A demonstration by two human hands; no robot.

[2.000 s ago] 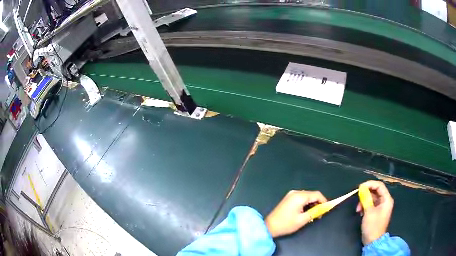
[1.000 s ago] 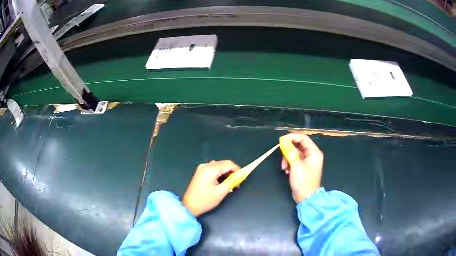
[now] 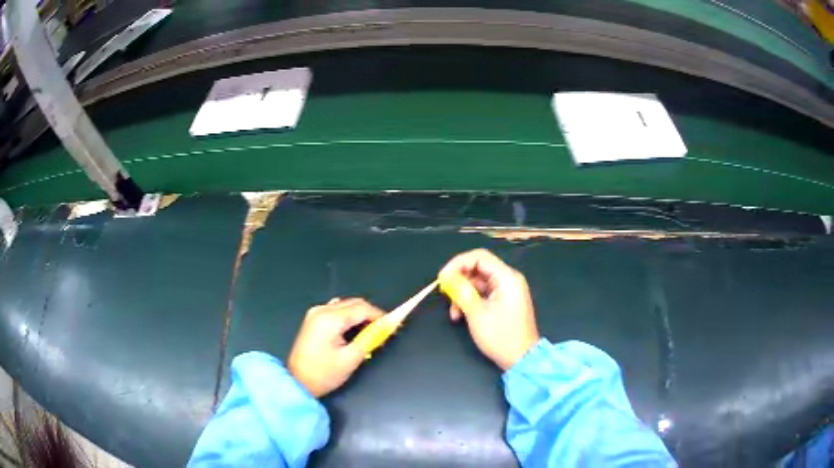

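Observation:
My left hand [image 3: 334, 345] and my right hand [image 3: 497, 308] are over the dark green bench top [image 3: 302, 274]. A bright yellow covering, perhaps a finger cot, is on my left thumb [image 3: 376, 336], and another yellow piece [image 3: 459, 291] is at my right thumb and fingertips. A thin pale strip [image 3: 419, 300] is stretched between the two yellow pieces, its ends pinched or hidden at the fingertips. I cannot tell whether the strip is part of the yellow covering.
Two flat white cartons lie on the green conveyor belt [image 3: 411, 164] behind the bench, one at left [image 3: 251, 102] and one at right [image 3: 619, 127]. A pale metal post [image 3: 69, 110] stands at the left belt edge. The bench has worn, torn seams [image 3: 585, 235].
The view has swung right, so my hands now appear nearer the middle. A second carton has come into fuller view on the belt. My hands still hold the stretched strip.

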